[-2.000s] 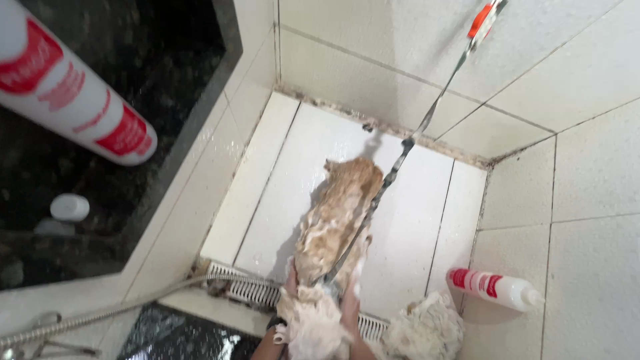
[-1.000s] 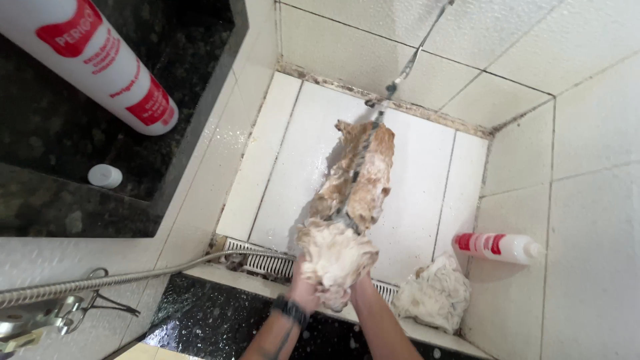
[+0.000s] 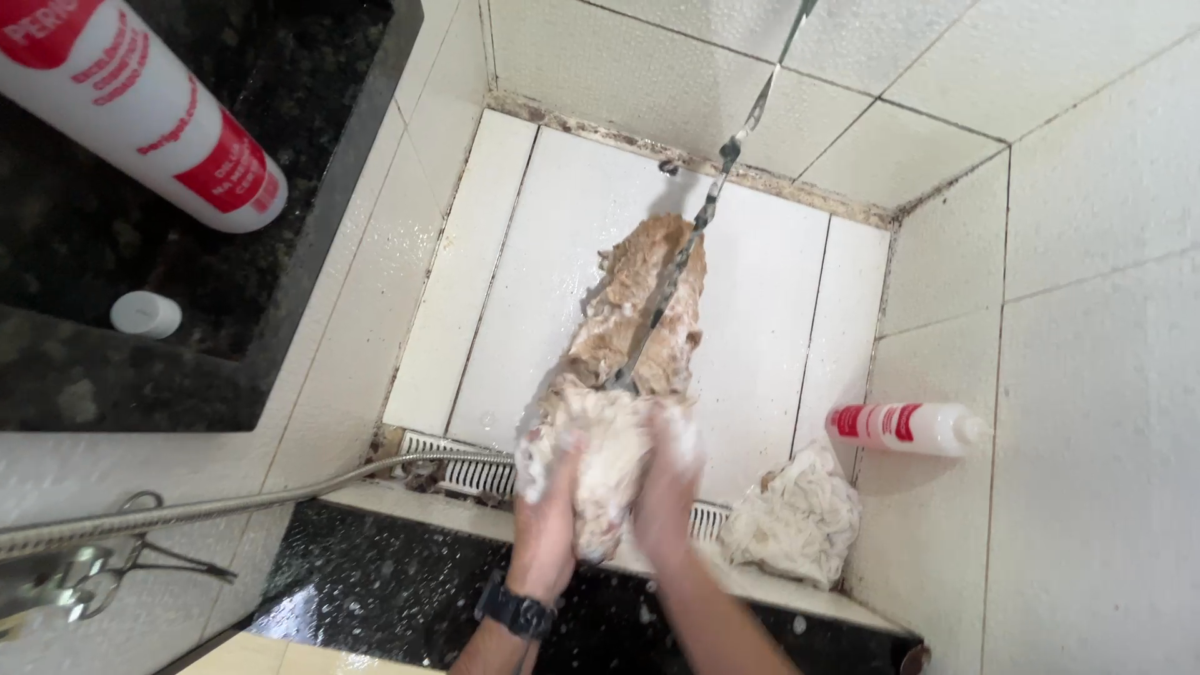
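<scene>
A wet tan dog [image 3: 647, 291] with lather in its coat stands on white tiles, its pale, foamy head toward me. A thin, twisted leash [image 3: 717, 187] runs from its neck up past the back wall. My left hand [image 3: 548, 511], with a dark watch on the wrist, presses on the left side of the dog's head. On the other side of the head lies my right hand [image 3: 670, 478], blurred and covered in foam. Lather hides the fingertips of both hands.
A crumpled wet cloth [image 3: 797, 520] and a red-and-white bottle [image 3: 900, 428] are at the right. A metal shower hose [image 3: 281, 497] crosses the left, above scissors [image 3: 141, 562]. A large bottle [image 3: 141, 103] and white cap [image 3: 146, 314] are on the dark stone counter [image 3: 309, 187]. A drain grate [image 3: 469, 476] lies near the ledge.
Both hands stay at the dog's head, and more lather now shows on them than one second ago. The orange-red piece on the leash, seen two seconds ago, is out of view.
</scene>
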